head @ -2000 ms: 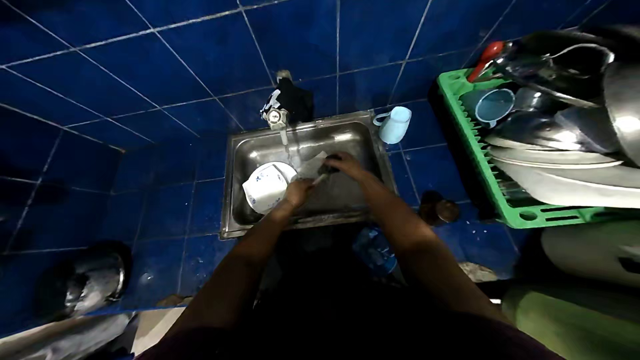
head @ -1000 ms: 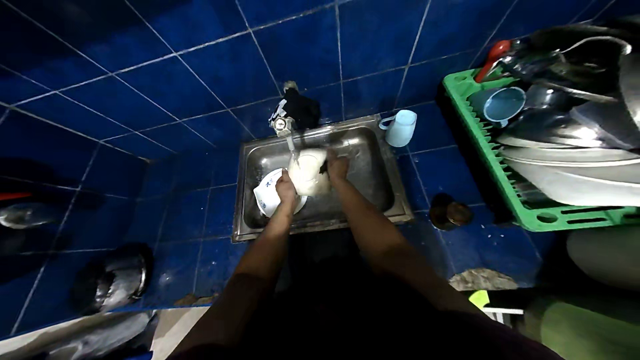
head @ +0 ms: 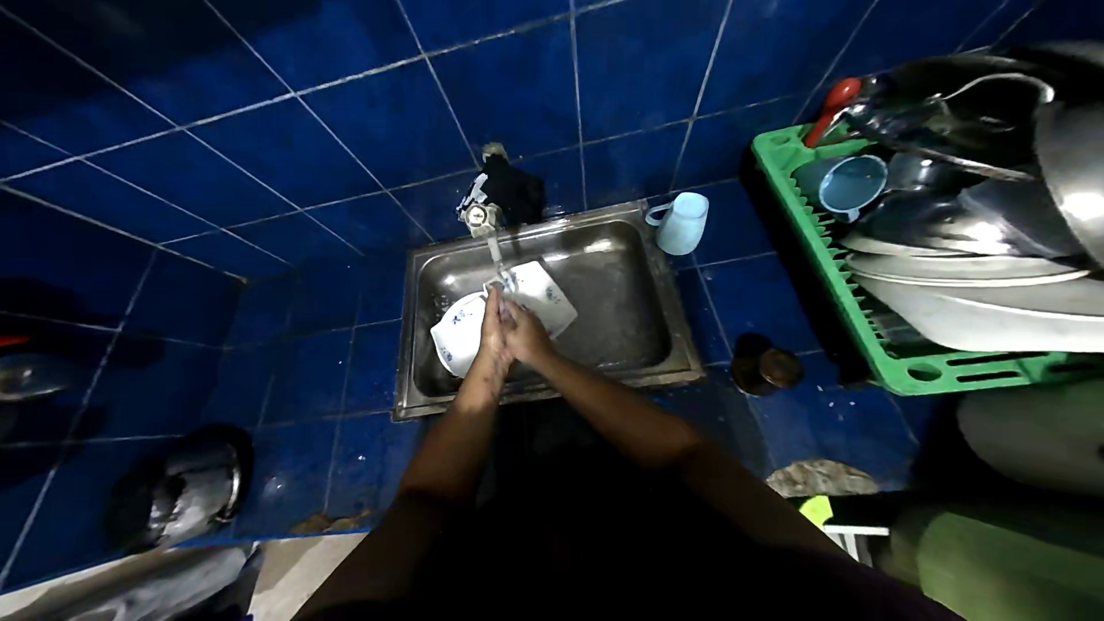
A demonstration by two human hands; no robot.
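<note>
My left hand (head: 492, 326) and my right hand (head: 523, 331) are pressed together over the metal sink (head: 617, 293), below the running faucet (head: 479, 217). Two white plates with blue floral patterns lie in the sink's left part: one plate (head: 459, 332) at the left, the other plate (head: 545, 297) behind and right of my hands. Water falls close to my fingertips. No held object shows between my palms, though the space between them is hidden.
A light blue mug (head: 683, 224) stands right of the sink. The green dish rack (head: 862, 332) at the right holds bowls, plates and cups. A small brown container (head: 779, 368) sits near the sink's right corner. A metal pot (head: 197, 492) is at the lower left.
One second ago my hands were apart, around a pale plate; now they are together and that plate rests in the sink.
</note>
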